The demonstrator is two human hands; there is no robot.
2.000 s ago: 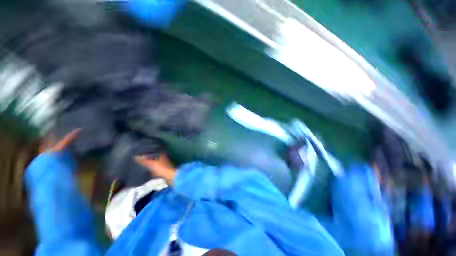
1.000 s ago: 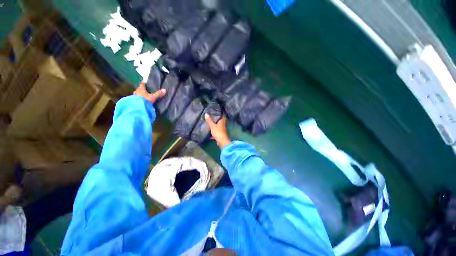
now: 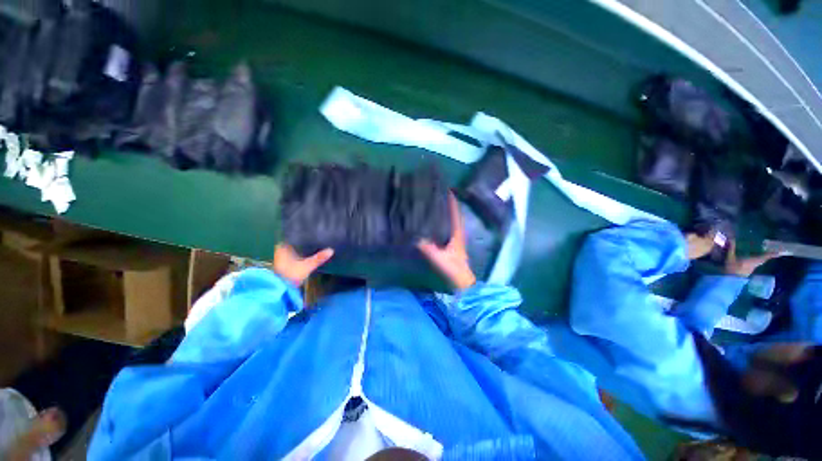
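A row of black packets (image 3: 365,207) stands side by side at the front of the green bench, between my two hands. My left hand (image 3: 302,265) presses the left end, and my right hand (image 3: 451,250) presses the right end. Fingers behind the row are partly hidden. More black packets (image 3: 203,115) lie in rows at the upper left. A light-blue strip (image 3: 388,122) lies on the bench to the right, crossing over a dark packet (image 3: 489,187) with a white label.
White slips (image 3: 45,171) lie at the left bench edge. Open cartons (image 3: 108,288) stand below left. At right, another person's blue sleeves (image 3: 626,306) and hands reach over the bench, near dark packets (image 3: 689,135). A grey rail (image 3: 721,54) curves along the upper right.
My hands and the held row are now apart from the other packets, which appear farther left. The view has turned, and another person's arms now show at the right.
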